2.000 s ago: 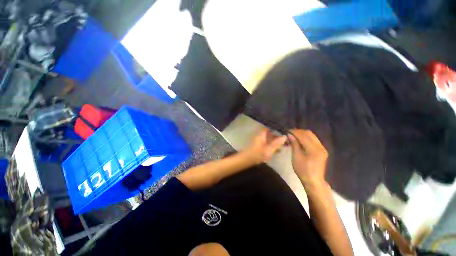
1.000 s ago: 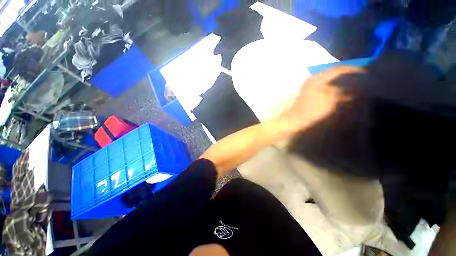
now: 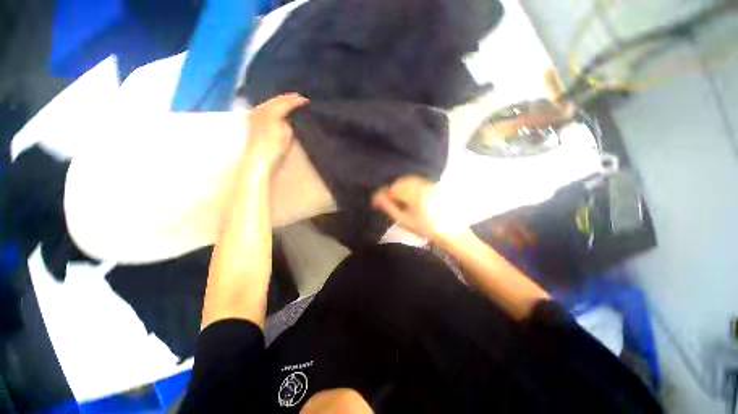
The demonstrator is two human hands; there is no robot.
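Observation:
A dark garment piece [image 3: 376, 141] lies over the right part of the white padded pressing arm [image 3: 146, 186], its lower part hanging toward me. My left hand [image 3: 273, 125] has its fingertips on the cloth's upper left edge and grips it there. My right hand [image 3: 409, 202] is blurred at the cloth's lower right side; whether it holds cloth cannot be told. The steam iron [image 3: 518, 129] rests to the right of the cloth, its soleplate region shiny and its handle orange-brown.
More black cloth [image 3: 364, 48] lies behind the pressing arm. Another dark cloth [image 3: 186, 299] lies under the arm at left. A hose [image 3: 639, 48] runs at upper right. A grey box [image 3: 625, 202] and yellow-green snips [image 3: 584, 217] lie at right. A blue crate [image 3: 631, 323] stands at lower right.
The view has swung right, showing the iron again. The dark cloth, lifted and blurred a second ago, now lies over the arm. My right hand has come back into view.

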